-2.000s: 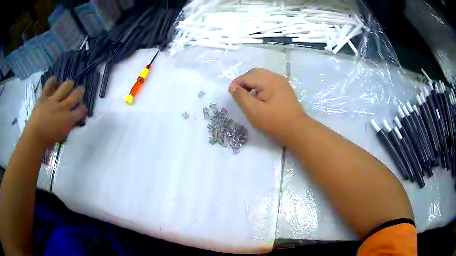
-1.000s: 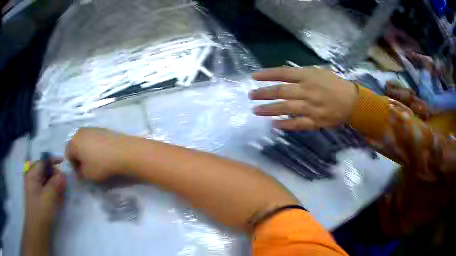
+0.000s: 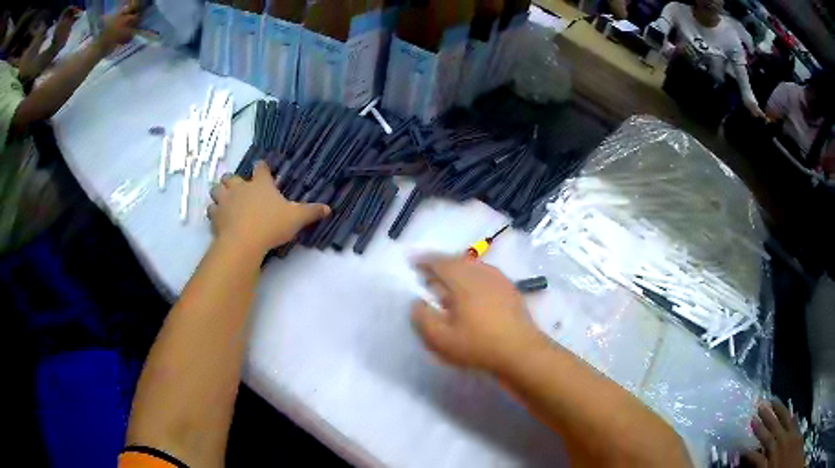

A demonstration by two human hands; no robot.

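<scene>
Black tubes (image 3: 320, 151) lie in a long loose heap across the table, behind and right of my left hand (image 3: 252, 212). That hand has its thumb out and its fingertips on the heap's left end; no tube shows gripped. My right hand (image 3: 471, 306) is blurred over the white table, right of it, fingers bent. A short length of black tube (image 3: 532, 284) shows just beyond its back; whether it is held or lies there is unclear. A yellow-red screwdriver (image 3: 480, 248) lies behind the right hand, partly hidden.
White rods (image 3: 632, 265) lie heaped by a clear plastic bag (image 3: 682, 174) on the right. Other white rods (image 3: 197, 137) lie far left. Light blue cartons (image 3: 334, 64) stand behind the tubes. Another person's hand (image 3: 778, 434) is at the bottom right; people sit at the back and upper left.
The view has swung left. My left hand has moved onto the black tubes. The metal-part heap and the fanned part-assembled pieces no longer show. The other person's reaching hand is now at the lower right edge.
</scene>
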